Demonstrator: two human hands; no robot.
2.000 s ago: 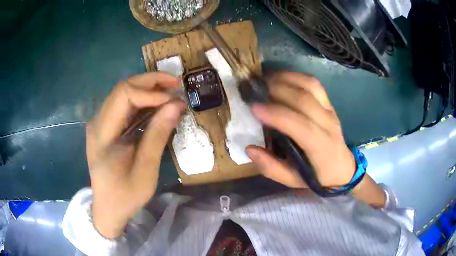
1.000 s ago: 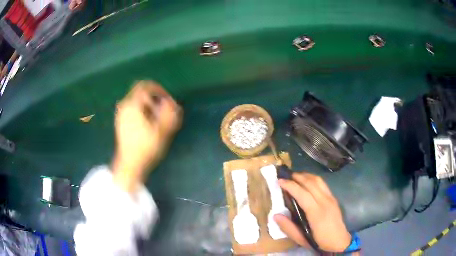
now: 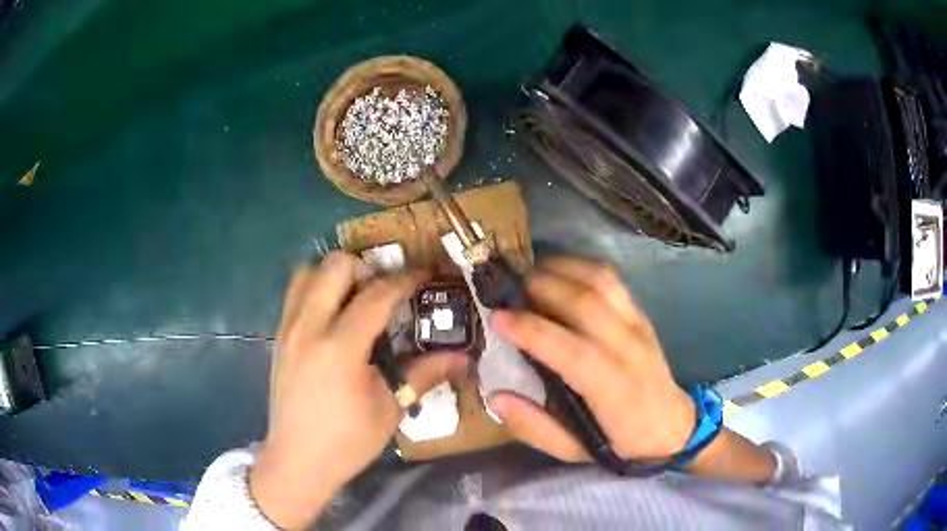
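Observation:
A small watch housing, dark inside with pale parts, lies on the brown work board between two white padding strips. My left hand, blurred, is at the housing's left side with thumb and fingers around its edge. It holds a slim dark tool with a brass-coloured end, apparently tweezers; their tips are hidden. My right hand is closed around the black handle of the soldering iron, right of the housing. The iron's metal tip points up-left to the rim of the tip cleaner bowl.
A black fan stands at the upper right. Beyond it are crumpled white paper and a black station with cables. A thin solder wire runs from a small metallic block at the far left. The bench's front edge is near.
My left hand has come back from over the green conveyor to the board, where a watch housing now lies; the board held none a second ago. The view has tilted down and closer.

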